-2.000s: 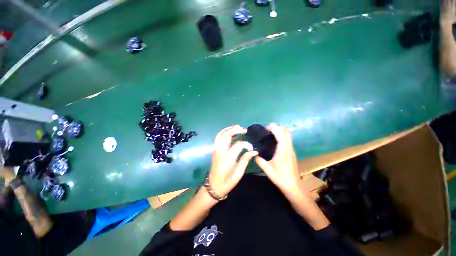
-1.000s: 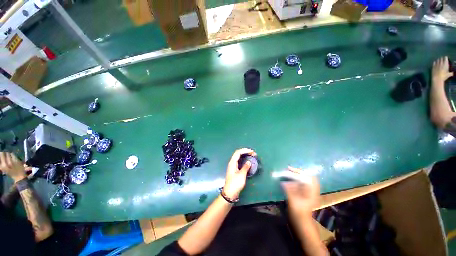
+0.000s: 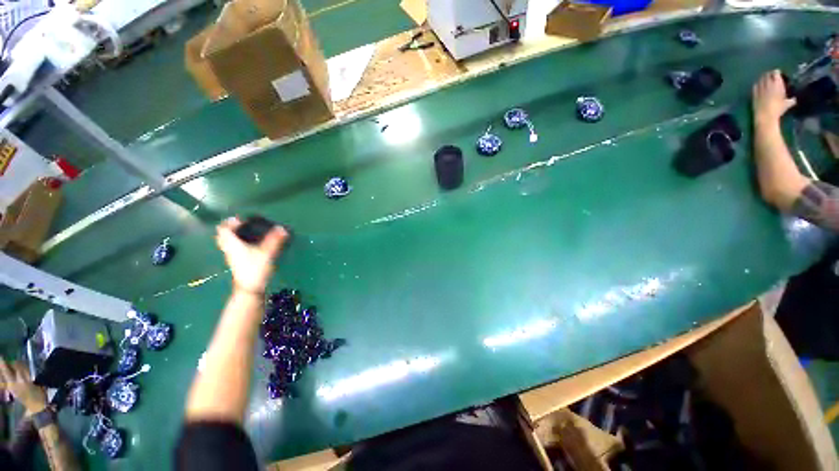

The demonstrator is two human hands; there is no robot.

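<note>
My left hand (image 3: 250,253) reaches out over the far left part of the green bench (image 3: 442,267) and is closed on a black housing (image 3: 260,231), slightly blurred. A loose pile of small glossy black parts (image 3: 293,340) lies to the right of my forearm. Another black housing (image 3: 449,167) stands near the pale seam. My right hand is not in view. A white disc (image 3: 203,361) is mostly hidden by my left forearm.
Motor assemblies (image 3: 488,143) lie spaced along the far strip and cluster at left by a grey box (image 3: 72,345). A carton of black housings (image 3: 777,368) is at lower right. Other workers' hands (image 3: 771,97) show at both sides. Two black housings (image 3: 706,147) lie at right.
My left hand has moved from the near middle to the far left with the housing. My right hand, blurred near the bench edge before, has left the picture. The view has shifted.
</note>
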